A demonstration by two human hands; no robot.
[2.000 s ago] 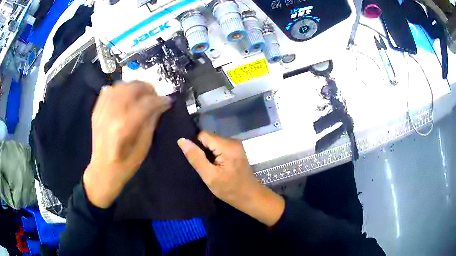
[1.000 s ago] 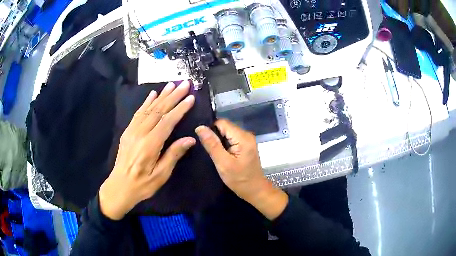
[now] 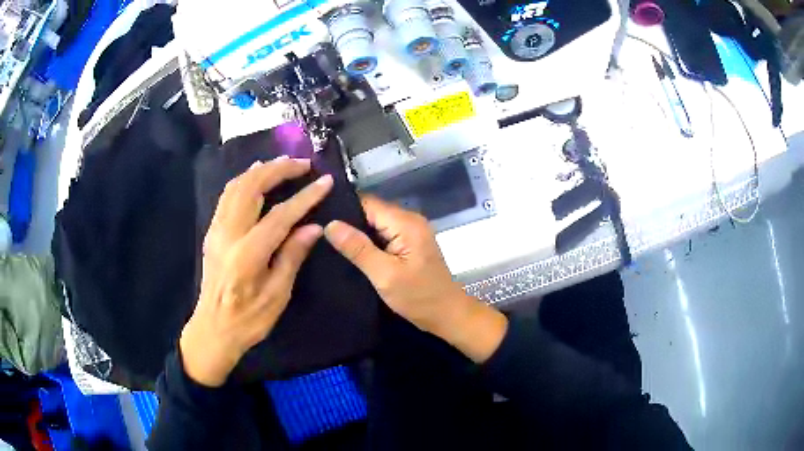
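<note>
Black fabric (image 3: pixel 132 229) lies over the table left of and below the needle area and hangs over the front edge. Its upper edge reaches the presser foot (image 3: pixel 319 132) of the white overlock machine (image 3: pixel 256 44), where a purple glow falls on it. My left hand (image 3: pixel 251 255) lies on top of the fabric just below the foot, fingers a little bent and apart. My right hand (image 3: pixel 410 264) pinches the fabric's right edge between thumb and fingers, beside the dark recess in the table. The fingertips under the fabric edge are hidden.
A yellow label (image 3: pixel 439 114), tension dials (image 3: pixel 354 51) and a black control panel (image 3: pixel 538 26) are above. Black strips (image 3: pixel 577 220) and a slim pale tool (image 3: pixel 672 92) lie at right. A tape measure (image 3: pixel 547 273) runs along the front edge. A blue crate (image 3: pixel 317 405) is below.
My left hand went from raised and pinching at the fabric to lying on it, then drew slightly back from the foot with fingers more bent. My right hand stays at the fabric's right edge.
</note>
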